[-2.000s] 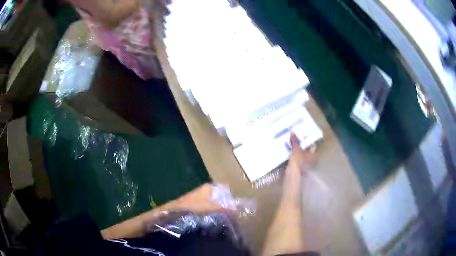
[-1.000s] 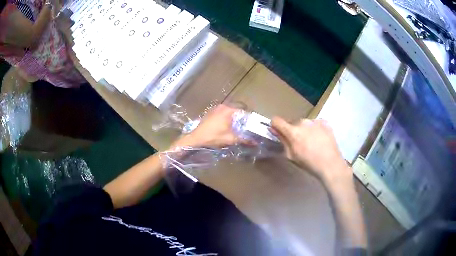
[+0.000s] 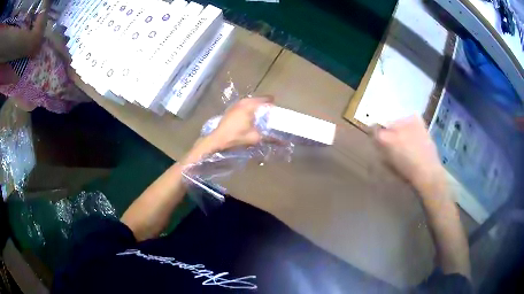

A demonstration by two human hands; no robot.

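My left hand [image 3: 244,122] grips a slim white product box [image 3: 301,124] at its left end, above the bench, with its right end sticking out free. Clear film [image 3: 230,166] is bunched around my left hand and hangs below it towards my wrist. My right hand [image 3: 399,146] is off the box, to its right, with the fingers curled and blurred; I cannot tell whether it holds anything. A row of white product boxes [image 3: 138,49] stands on the cardboard-covered bench [image 3: 322,184] at the upper left. The nearest box stands slightly apart from the row.
White flat panels [image 3: 402,63] lie at the right, beside a pale blue printed panel [image 3: 477,143]. A coworker in a pink apron [image 3: 49,77] is at the upper left. Crumpled film [image 3: 14,143] fills a carton at the left edge, with more film [image 3: 86,207] lower down.
My right hand has come off the box and moved right. My left hand still holds the box, and more of its white length shows. The view has shifted slightly. Earlier, my right hand was at the row.
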